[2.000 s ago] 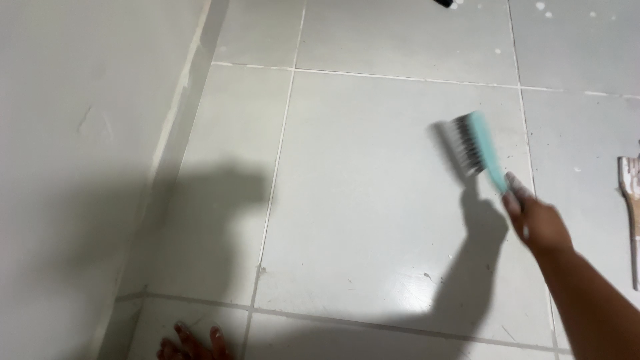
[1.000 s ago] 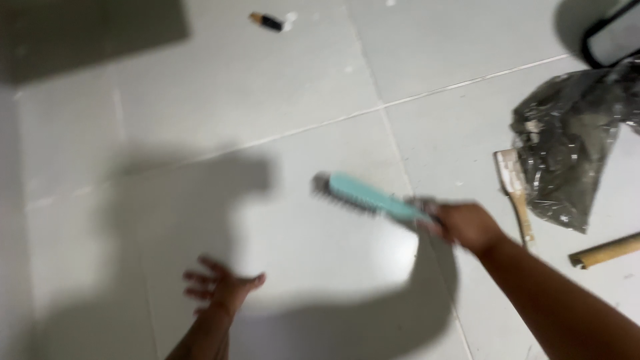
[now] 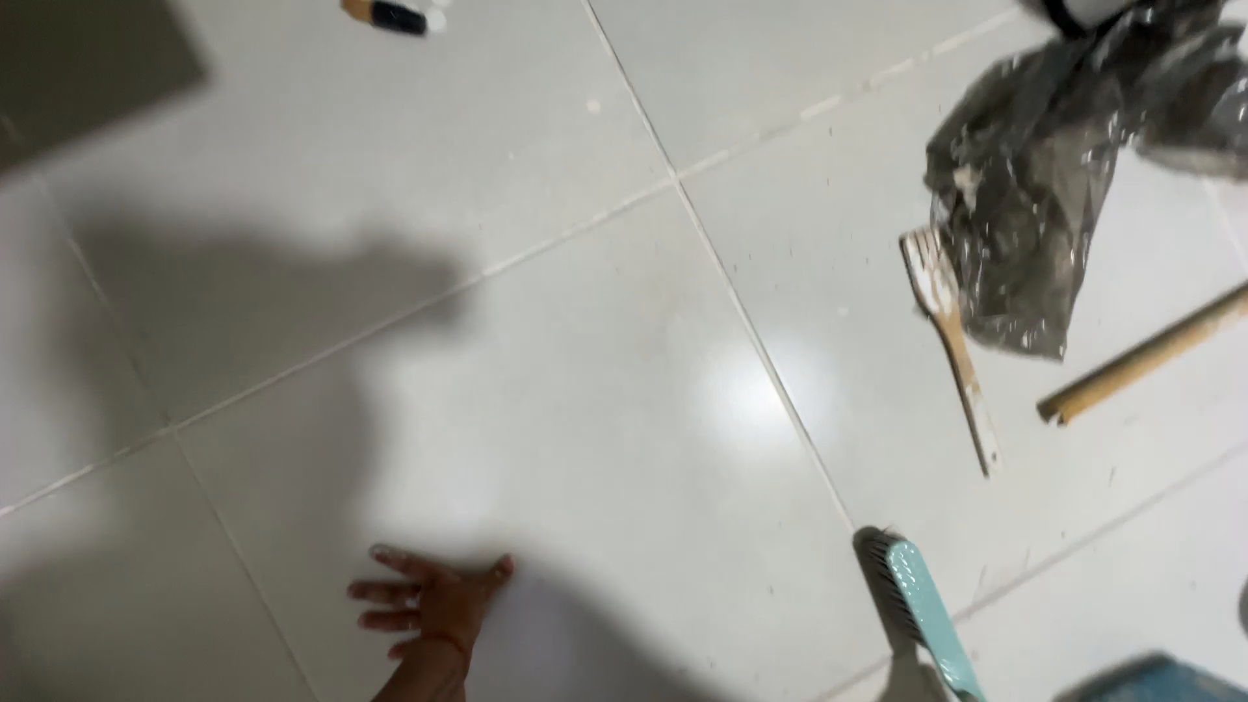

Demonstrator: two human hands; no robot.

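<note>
A teal-backed brush with dark bristles stands out at the lower right, tilted, its handle running past the bottom edge of the view. My right hand is out of the frame. At the lower left, my left hand is spread over the pale floor tiles, fingers apart and nothing in it; whether it rests on the floor cannot be told. A wooden fork-shaped utensil with white smears lies up and to the right of the brush.
A crumpled dark plastic bag lies beside the wooden utensil. A tan stick or tube is at the right. A small black-and-tan object lies at the top left. A blue object shows at the bottom right edge.
The brush, held in my right hand in both earlier frames, has moved toward the lower right, and that hand has left the view. The camera view has swung to the right.
</note>
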